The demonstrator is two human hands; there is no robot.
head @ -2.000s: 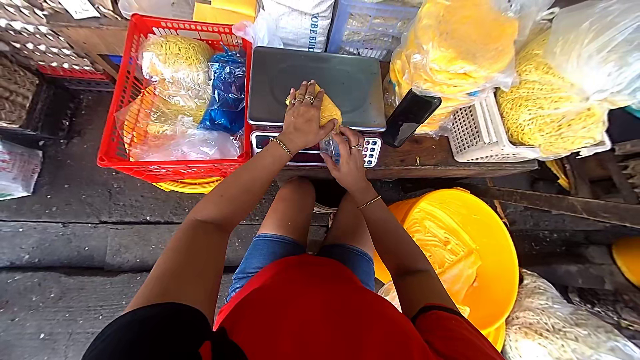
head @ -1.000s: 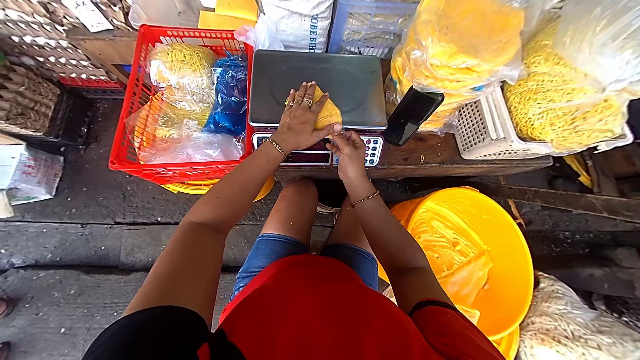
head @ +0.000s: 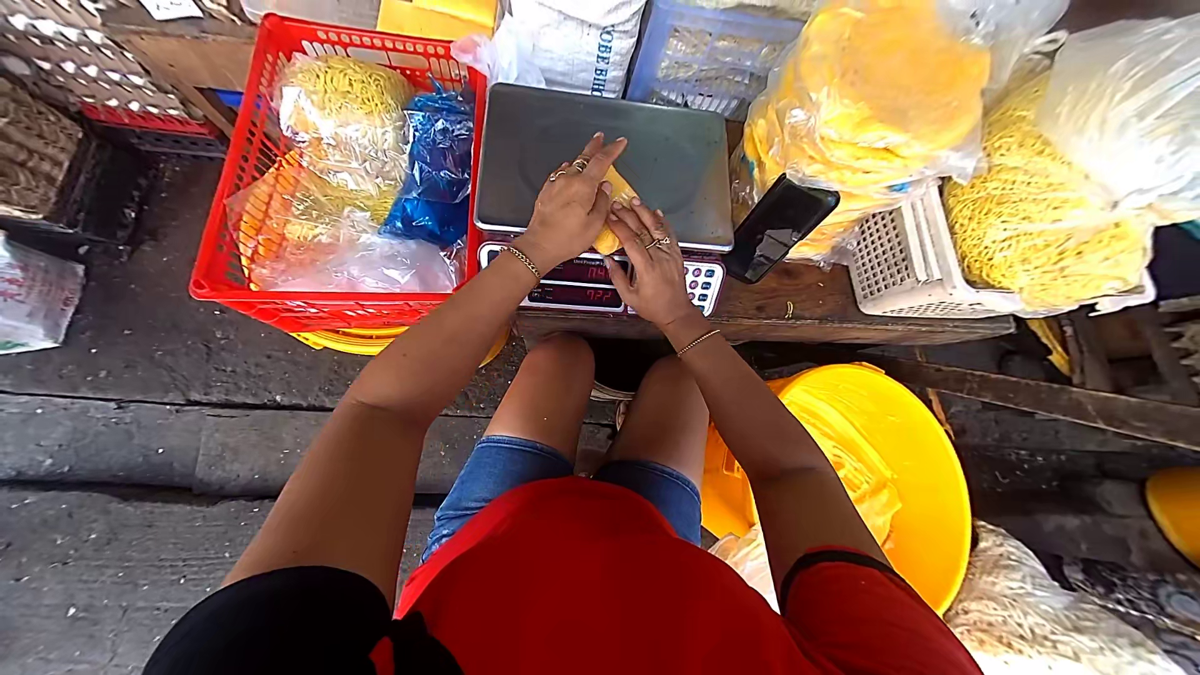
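Both hands are on a yellow, flat bundle point(head: 619, 187) that lies slantwise on the dark pan of a digital scale point(head: 675, 141). My left hand point(head: 572, 206), with rings and a bracelet, presses on its left side, fingers pointing up. My right hand point(head: 652, 267) holds its right and lower side near the scale's lit display. The palms hide part of the bundle, and what it is made of is not clear. A black phone point(head: 780, 228) leans by the scale's right edge.
Left of the scale stands a red plastic basket point(head: 220, 216) with bagged noodles and a blue bag point(head: 436, 164). To the right are bagged yellow rounds point(head: 881, 84) and a white crate point(head: 900, 253) of yellow noodles. A yellow tub point(head: 923, 469) stands below right.
The yellow piece under my left hand was wider and rounded one second ago; now it looks narrower. My right hand has moved up from the scale's front onto its right side.
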